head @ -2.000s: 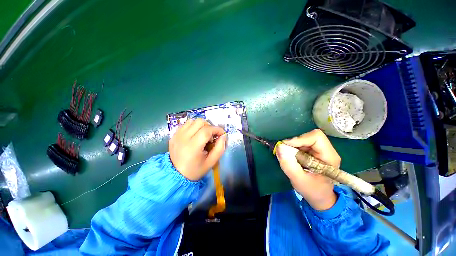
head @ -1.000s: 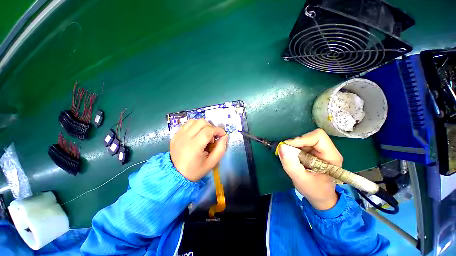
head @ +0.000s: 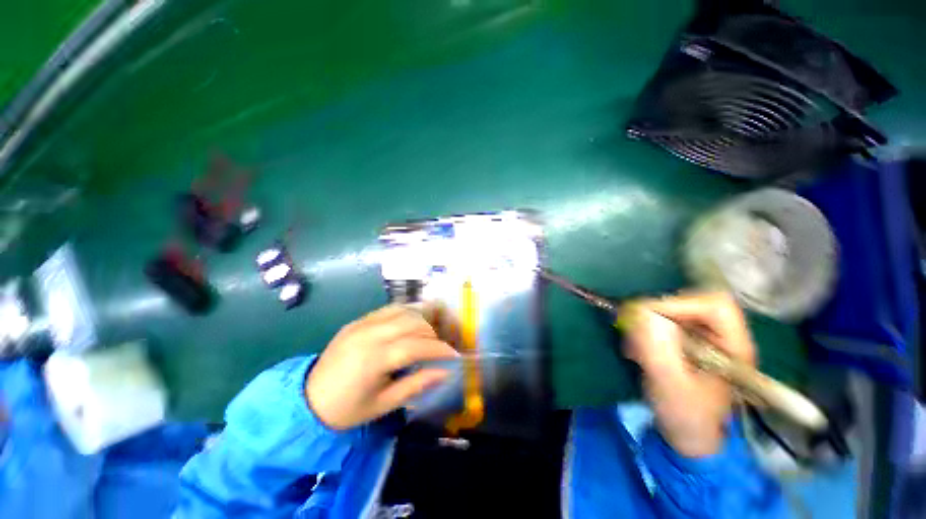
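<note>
The frame is blurred. An open tablet (head: 516, 345) lies in front of me, with a white-blue mainboard (head: 487, 243) across its far end and an orange flex cable (head: 470, 355) down its middle. My left hand (head: 381, 367) is over the tablet's left edge, below the mainboard; a faint thin line shows by its fingertips, and blur hides whether it holds anything. My right hand (head: 690, 365) grips the soldering iron (head: 777, 397) by its pale wrapped handle, right of the tablet. The iron's dark tip points left at the tablet's right edge; contact cannot be told.
Ribbed black bundles with red wires (head: 181, 279) and small black parts with white squares (head: 279, 274) lie at left. A white roll (head: 107, 395) and clear plastic bag (head: 66, 299) are at lower left. A fume fan (head: 751, 112), cleaning pot (head: 711, 253) and blue box (head: 863, 264) stand at right.
The camera view has shifted, so the bench things appear further right. My left hand has drawn back from the mainboard towards me, and its fingers look looser. My right hand still holds the iron.
</note>
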